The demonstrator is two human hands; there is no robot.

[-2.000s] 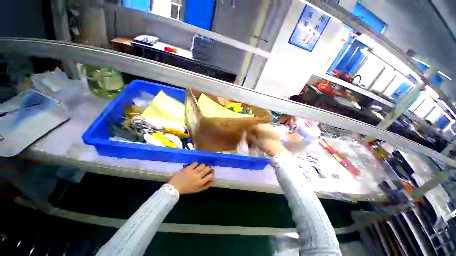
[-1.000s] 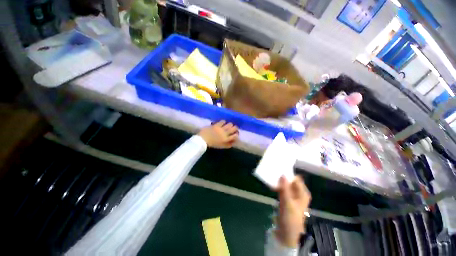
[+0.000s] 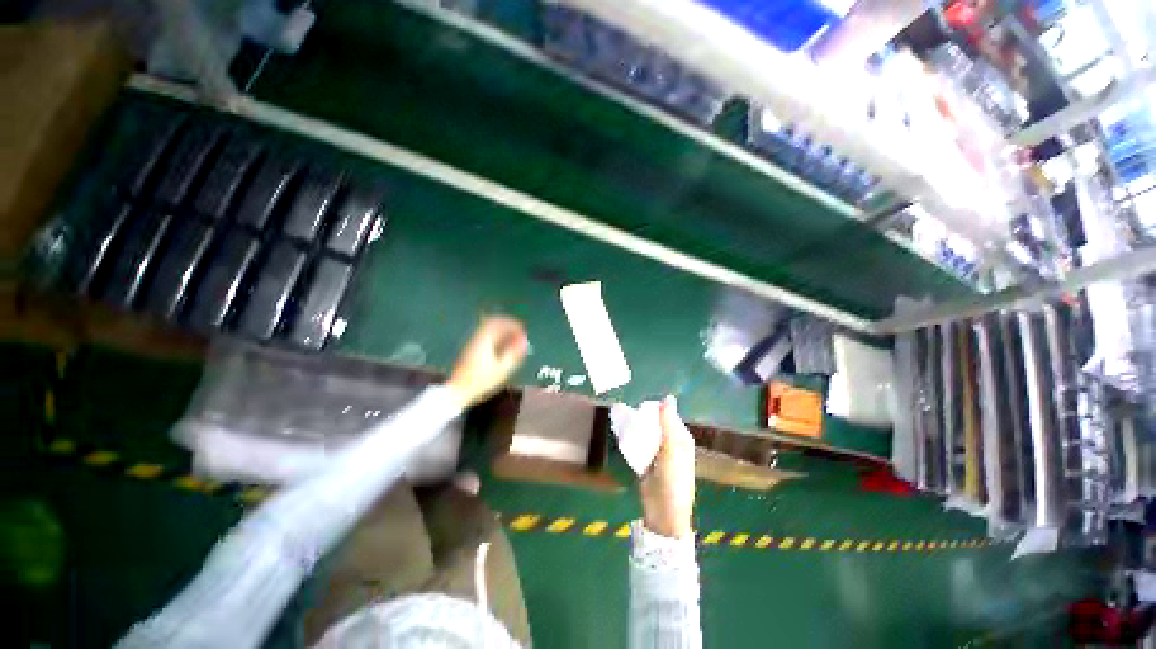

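Note:
My right hand (image 3: 669, 475) holds a small white paper piece (image 3: 636, 435) above the front edge of the green bench (image 3: 444, 285). My left hand (image 3: 489, 360) is over the bench edge, blurred, with fingers curled; whether it holds anything cannot be told. A pale strip (image 3: 595, 336) lies alone on the green surface between and beyond my hands. Small white marks or bits lie just left of its near end.
Dark rectangular units (image 3: 235, 241) lie in rows at left. A brown carton (image 3: 554, 437) and clear plastic wrap (image 3: 298, 406) are at the bench front. An orange block (image 3: 795, 411) lies right, near upright wrapped panels (image 3: 989, 412). A shelf (image 3: 507, 203) runs above.
The view has tipped down from the shelf with the blue bin to the bench. My left hand has left the shelf edge. My right hand still holds the white paper piece, now over the bench edge.

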